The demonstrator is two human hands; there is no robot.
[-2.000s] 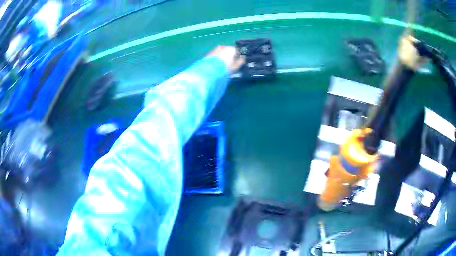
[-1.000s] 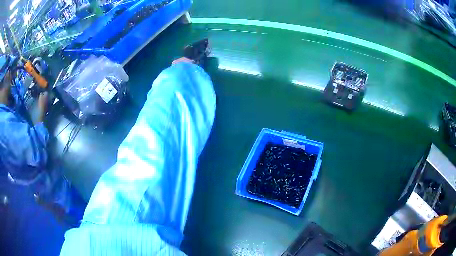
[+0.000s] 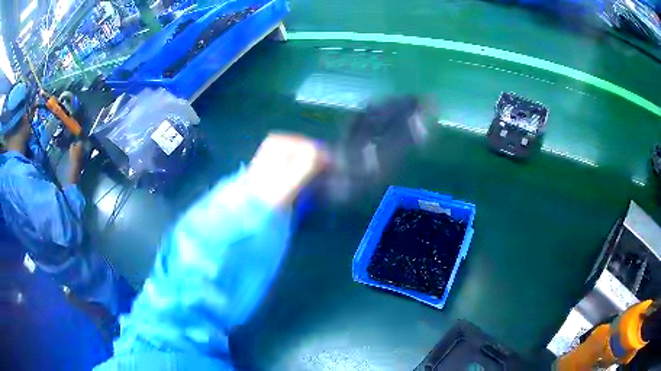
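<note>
My left hand (image 3: 290, 165), in a light blue sleeve, reaches in from the lower left and is blurred by motion. It holds a dark plastic housing (image 3: 388, 134), also blurred, above the green surface; the exact finger grip cannot be made out. Another black housing (image 3: 517, 124) sits on the surface at the right. A blue bin (image 3: 467, 246) full of small dark screws lies nearer to me. An orange electric screwdriver (image 3: 605, 340) shows at the lower right, cut off by the edge. My right hand is not in view.
The corner of the black fixture (image 3: 467, 351) shows at the bottom. A white-silver device (image 3: 601, 297) stands at the right. A clear bag (image 3: 141, 134) and a large blue tote (image 3: 199, 54) are at the upper left. Another person (image 3: 43, 196) works at the far left.
My left hand has come back from beside the tote, moving right and nearer, and the dark housing has moved with it. The view has shifted slightly.
</note>
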